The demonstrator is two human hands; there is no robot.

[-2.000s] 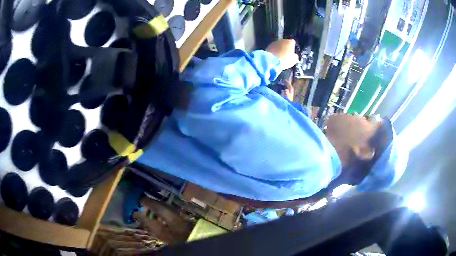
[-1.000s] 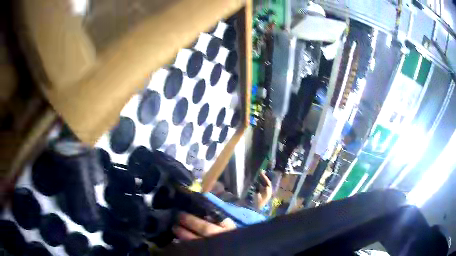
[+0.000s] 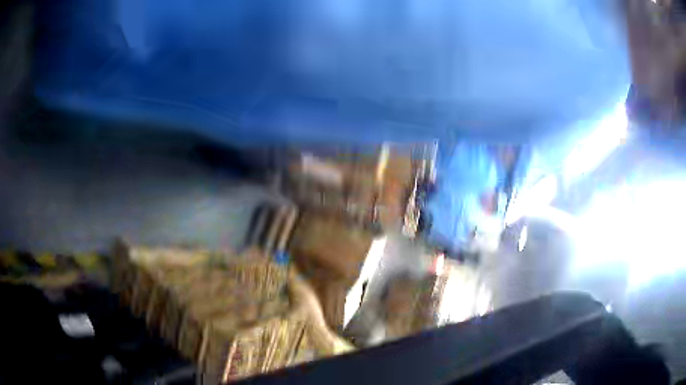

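Neither of my hands is in the picture. The frame is strongly blurred and turned sideways. Nearest in front, a person's blue smock (image 3: pixel 338 68) fills the upper part. Below it, a stack of beige and brown layered trays or cardboard (image 3: pixel 218 301) stands at the lower left of the middle. A brown carton (image 3: pixel 327 244) lies beside the stack. What either hand holds cannot be seen.
A dark strap or arm (image 3: pixel 451 346) crosses the lower edge. Another blue-clad person (image 3: pixel 462 192) shows farther off. Yellow-black tape (image 3: pixel 53 262) marks the grey floor (image 3: pixel 150 207) at left. Dark items (image 3: pixel 45 338) lie at lower left. Bright glare covers the right.
The view has swung away from the white foam with black round parts and its cardboard edges. A blue smock now fills the top, and the hand seen near the foam is gone.
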